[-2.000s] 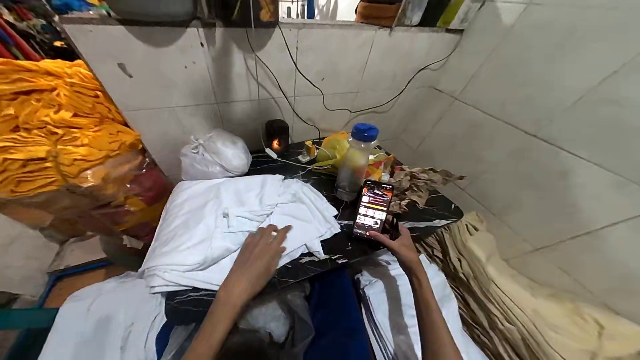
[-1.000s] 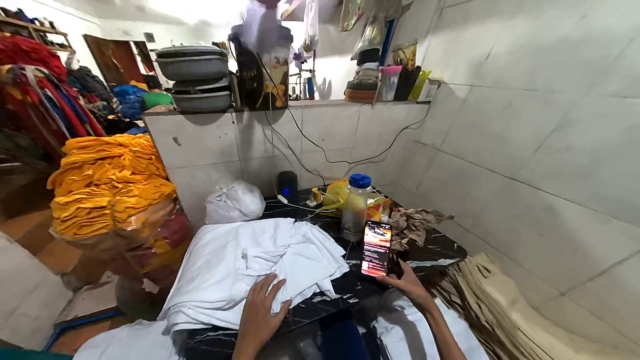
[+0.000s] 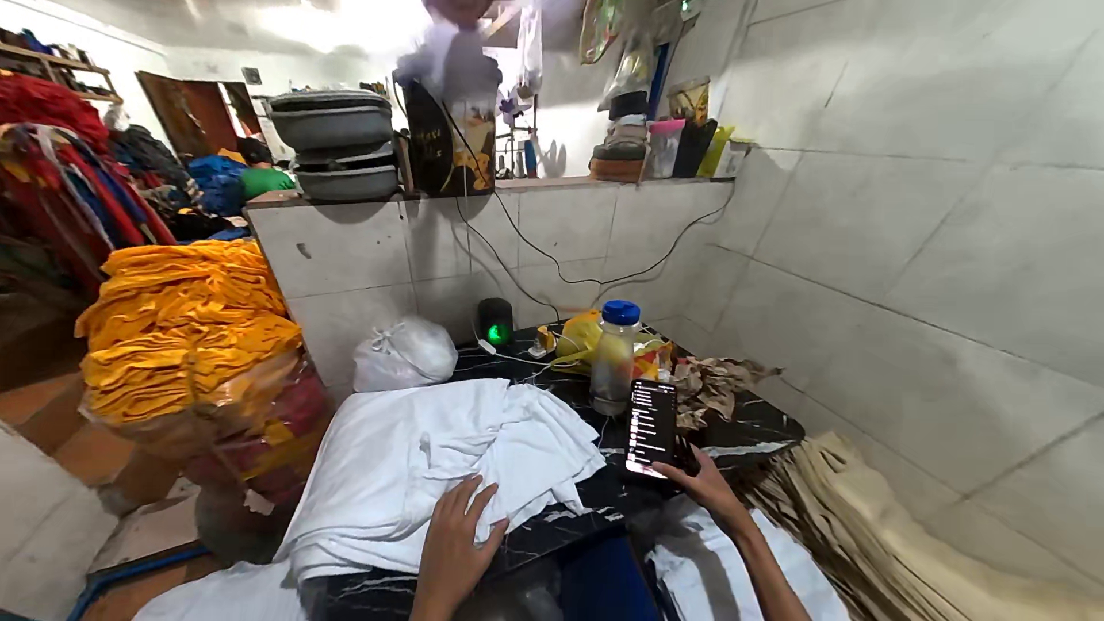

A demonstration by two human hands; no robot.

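Observation:
A stack of folded white fabric (image 3: pixel 405 457) lies on a black marble-patterned tabletop (image 3: pixel 552 548). My left hand (image 3: pixel 459 539) rests on its front edge, fingers apart, gripping nothing. Right of the fabric, my right hand (image 3: pixel 711 492) holds a smartphone (image 3: pixel 651 427) by its lower end, thumb at the lit screen; the fingers behind it are partly hidden. The screen shows a list on a dark background. Just behind the phone stands a clear plastic bottle with a blue cap (image 3: pixel 620 313). Crumpled brown paper or cloth (image 3: pixel 720 388) lies to the right of the phone.
A tied white plastic bag (image 3: pixel 405 354), a black speaker-like device with a green light (image 3: pixel 495 323) and a yellow plastic bag (image 3: pixel 578 336) sit at the back. Bundled orange fabric (image 3: pixel 185 328) stands left, beige fabric (image 3: pixel 897 526) right. A tiled wall (image 3: pixel 931 259) bounds the right side.
The phone's screen has gone from coloured pictures to a dark list. The light on the black device has turned from orange through blue to green. The view has tilted up.

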